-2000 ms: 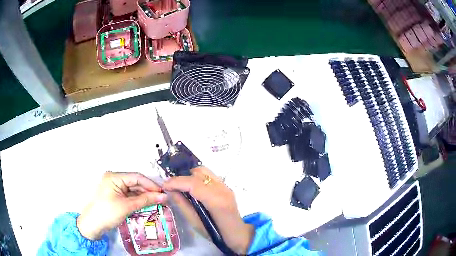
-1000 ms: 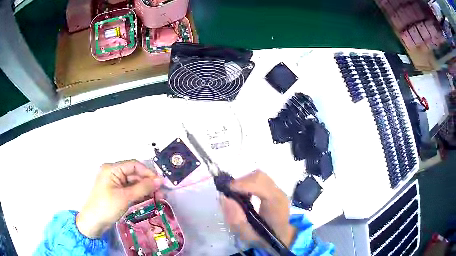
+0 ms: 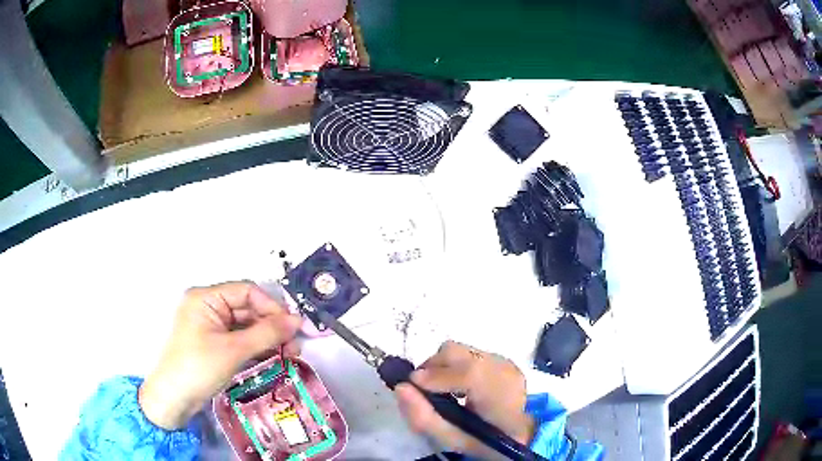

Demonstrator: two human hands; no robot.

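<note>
My right hand point(image 3: 469, 392) grips the black handle of a soldering iron point(image 3: 356, 345), its tip pointing up-left to the lower left corner of a small black fan point(image 3: 326, 284). The fan lies flat on the white bench, its pale hub showing. My left hand point(image 3: 221, 347) pinches thin lead wires between thumb and fingertips beside that corner. The wires run down into a pink housing point(image 3: 281, 414) with a green board frame and a white-yellow block, below the hand. Whether the tip touches the wire or fan is too small to tell.
A fume extractor fan point(image 3: 383, 126) stands at the bench's back edge. Loose black fans point(image 3: 550, 230) lie right of the work spot. A fan tray point(image 3: 689, 207) is further right, a second tray point(image 3: 716, 405) lower. Pink housings point(image 3: 210, 49) sit on brown cardboard point(image 3: 135, 103) at upper left.
The iron was first carried under my right hand over the fan, then lifted to the right. Its tip has now come down-left to the fan's corner near my left fingertips. The left hand barely moved.
</note>
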